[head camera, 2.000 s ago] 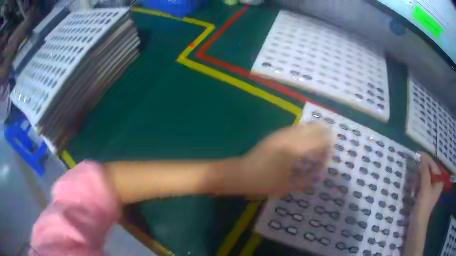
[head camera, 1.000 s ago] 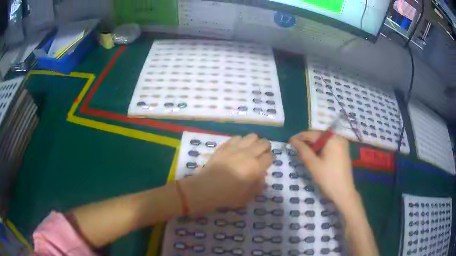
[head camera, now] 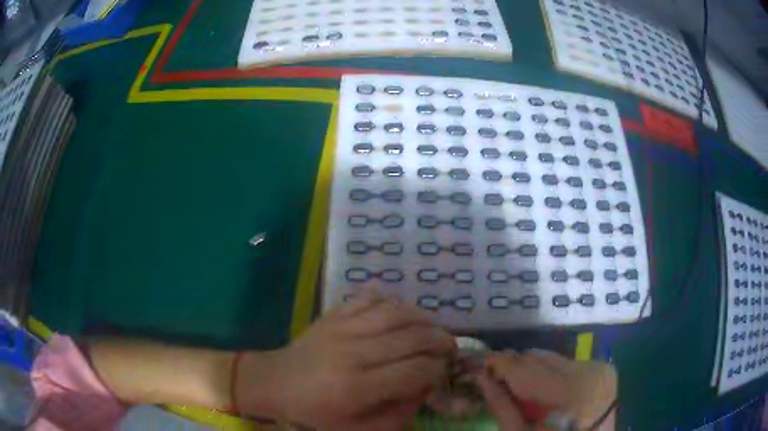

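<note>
A white tray holds rows of dark-rimmed oval parts, in pairs. A pale place shows in its second row. My left hand lies at the tray's front edge, fingers bent in over a small round fixture; whether it grips anything is hidden. My right hand is on the fixture's right side and holds a red pen-like tool. The fingers meet over the fixture and hide most of it. A green patch shows beneath. A loose oval part lies alone on the green mat.
A stack of trays stands at the left, with a blue bin behind. More trays lie at the back, back right and right. A dark cord hangs at the right. Yellow and red tape marks the mat.
Both hands have moved from the tray's far part to its front edge, over the round fixture. The view has tilted down, and the loose part on the mat now shows.
</note>
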